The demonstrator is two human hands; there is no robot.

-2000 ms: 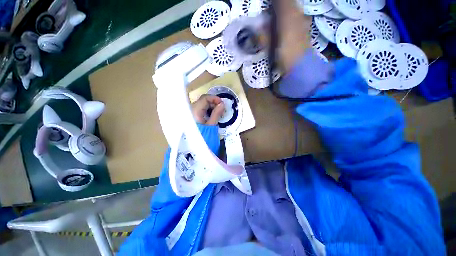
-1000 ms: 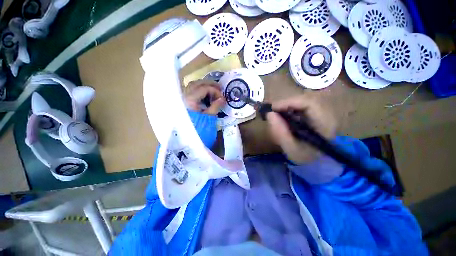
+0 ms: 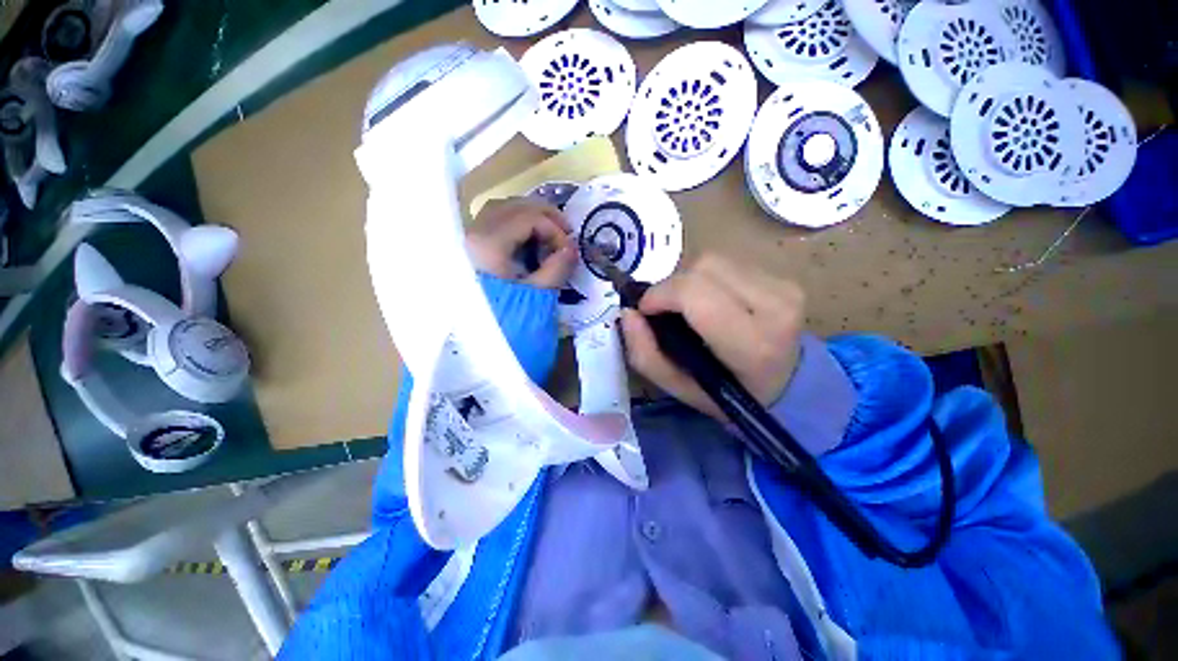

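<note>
My right hand (image 3: 723, 329) holds the black soldering iron (image 3: 730, 400); its tip touches or hovers just over the back of a white speaker plate (image 3: 655, 230) with a dark ring. My left hand (image 3: 527, 243) is at the plate's left edge with fingertips pinched; wires between them are too small to make out. The plate lies over the open ear cup (image 3: 588, 310) on the cream holding block (image 3: 556, 171). The white unfinished headset (image 3: 411, 245) curves in front of my left forearm, its other cup open with a small circuit board (image 3: 457, 439) inside.
Loose slotted speaker plates (image 3: 962, 129) are piled at the back right; one (image 3: 814, 154) lies driver side up. A blue tray (image 3: 1137, 194) is at the far right. Cat-ear headphones (image 3: 194, 355) stand on the green belt (image 3: 291, 78) at left. A thin strand lies right of the plates.
Since the first frame, a plate has come over the cup and the soldering iron into my right hand. In the last second, the hand and iron moved left and lower, the tip staying at the plate.
</note>
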